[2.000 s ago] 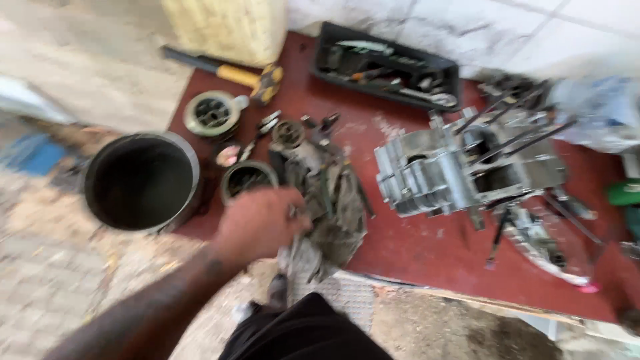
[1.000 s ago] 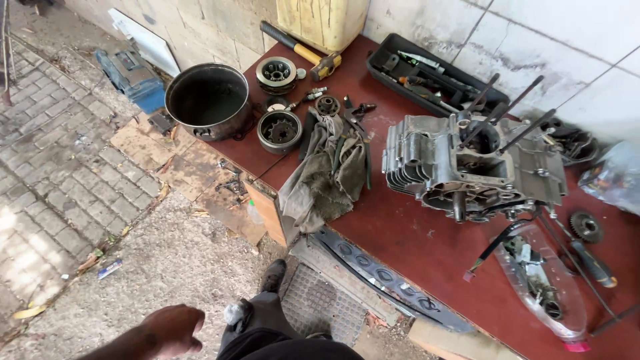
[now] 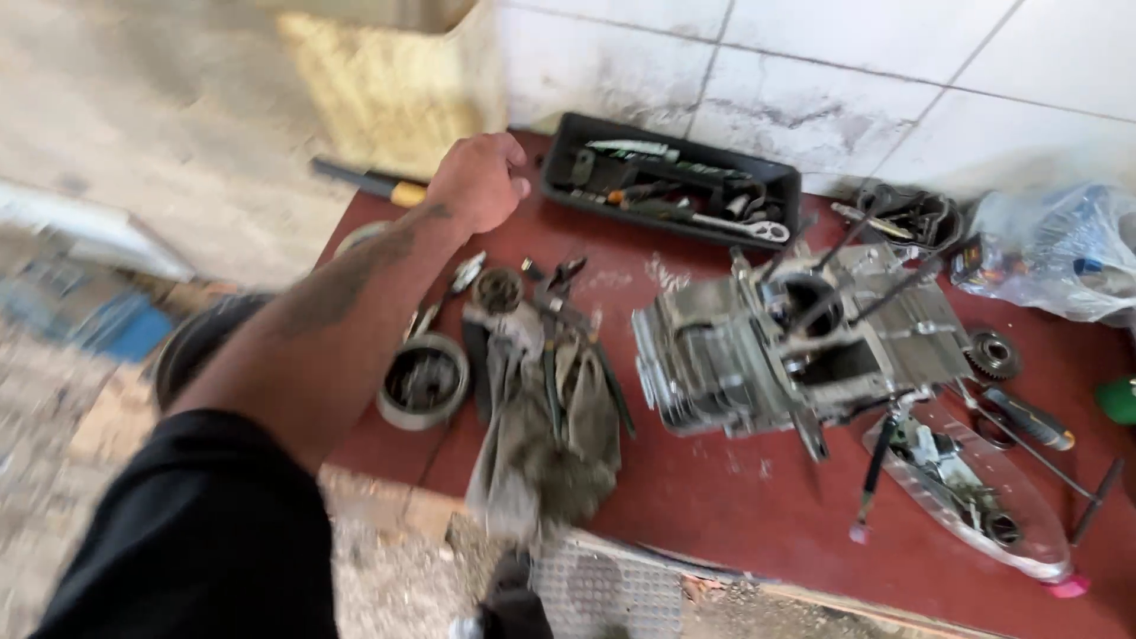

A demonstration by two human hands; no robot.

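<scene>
My left hand point(image 3: 479, 182) is over the back left of the red table point(image 3: 568, 257), its fingers curled and blurred. It is beside a black tool tray point(image 3: 670, 217) that holds a ratchet point(image 3: 741, 226) and other hand tools. A hammer's black and yellow handle point(image 3: 368, 182) runs behind my wrist; its head is hidden, and whether I touch it cannot be told. Nearer lie a round metal drum part point(image 3: 423, 382), a small gear-like part point(image 3: 498, 290), pliers point(image 3: 568, 311) and a grey rag point(image 3: 550, 435). A metal engine crankcase point(image 3: 799, 342) stands to the right. My right hand is out of view.
A yellowish plastic container point(image 3: 399, 80) stands behind my hand, near the tiled wall point(image 3: 816, 89). A dark pot point(image 3: 200, 337) is partly behind my arm. On the right are a gear point(image 3: 992, 353), a screwdriver point(image 3: 1034, 422), a cut plastic bottle with parts point(image 3: 967, 488) and a clear plastic bag point(image 3: 1056, 248).
My left hand was low, away from the table, one second ago; it is now extended over the table's back left. Before that it was above the round drum part and rag.
</scene>
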